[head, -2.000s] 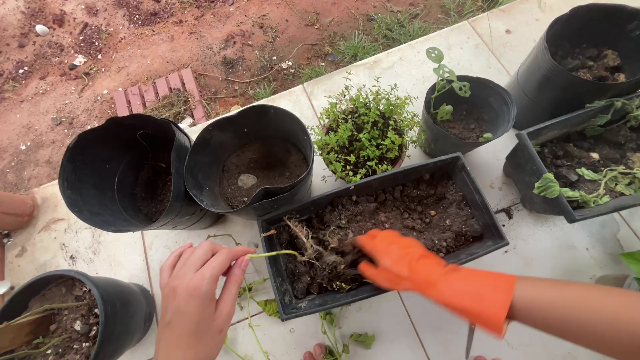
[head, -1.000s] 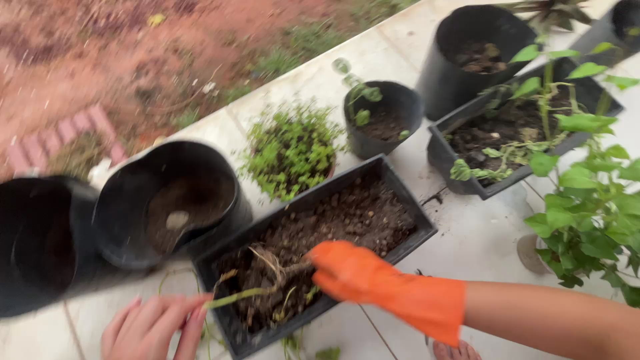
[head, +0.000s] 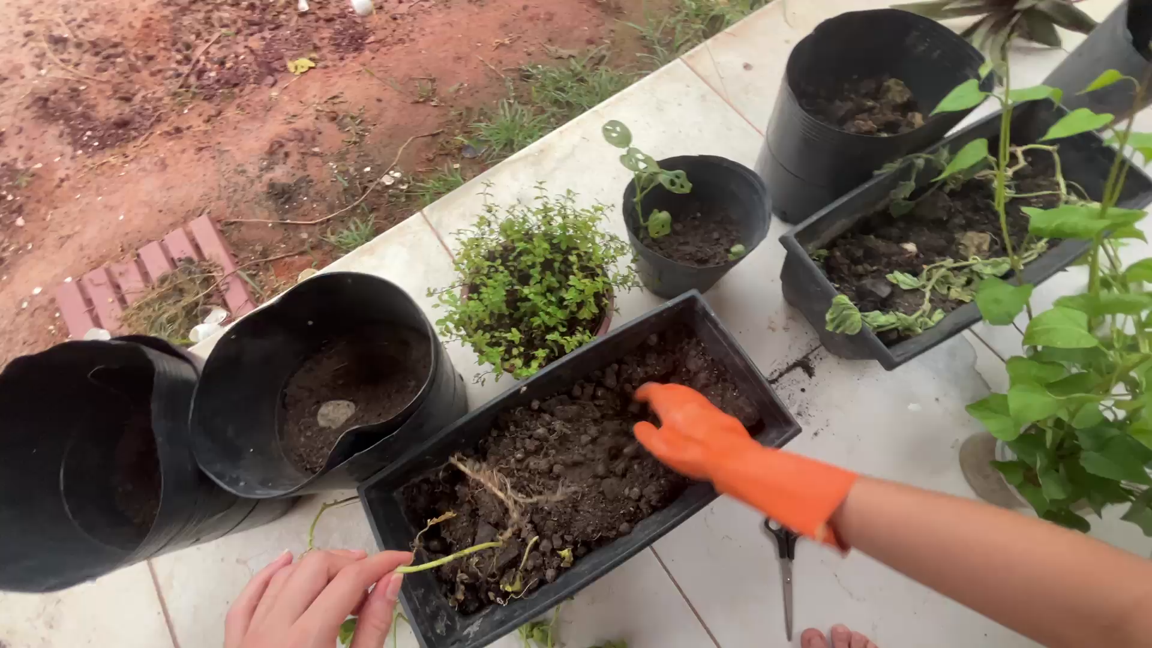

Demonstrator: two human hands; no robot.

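Note:
My left hand, bare, pinches a green plant stem between thumb and fingers over the left end of a black rectangular planter. The stem leads to pale roots lying on the dark soil. My right hand, in an orange rubber glove, is over the soil toward the planter's right end. Its fingers are bent at the soil, slightly blurred; whether they hold anything cannot be seen.
Black plant pots stand behind and left. A small leafy plant and a seedling pot stand behind the planter. To the right are another planter and a leafy plant. Scissors lie on the tiles near a foot.
My gloved right hand has moved right along the soil, away from the roots. My left hand keeps its pinch on the stem. The view has shifted toward the right.

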